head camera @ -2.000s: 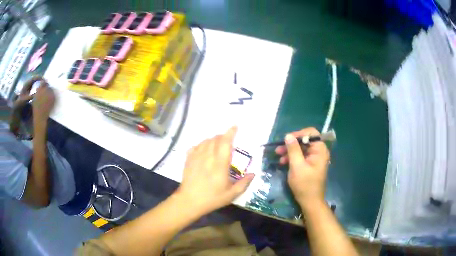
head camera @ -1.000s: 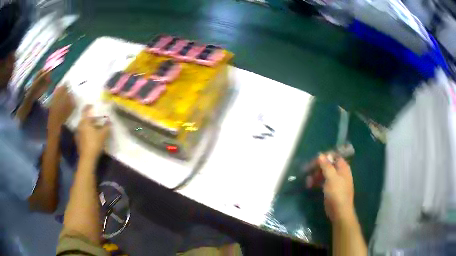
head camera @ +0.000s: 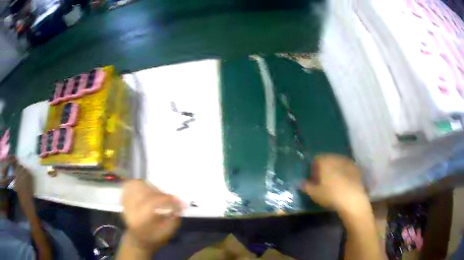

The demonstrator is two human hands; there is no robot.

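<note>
My left hand (head camera: 151, 212) is blurred at the front edge of the white sheet (head camera: 203, 162). Its fingers are closed on a small pale part (head camera: 166, 210), too blurred to name. My right hand (head camera: 337, 184) is over the green mat (head camera: 249, 117), its fingers curled and blurred; whether it holds anything cannot be told. A thin dark stick (head camera: 293, 121) shows on the mat just beyond its fingers; whether they touch it is unclear. Small black strips (head camera: 186, 121) lie on the white sheet. No watch housing can be made out in either hand.
The amber-taped heater (head camera: 86, 122) with pink-framed watches (head camera: 65, 139) on top stands at left, a cord beside it. White stacked trays (head camera: 371, 96) with pink parts stand at right. Another person's arm (head camera: 30, 213) is at far left. Pink and black pieces (head camera: 409, 236) show below the bench at right.
The view has swung right. My left hand has come back from beside the other person to the sheet's front edge. The watch seen on the sheet earlier is no longer there.
</note>
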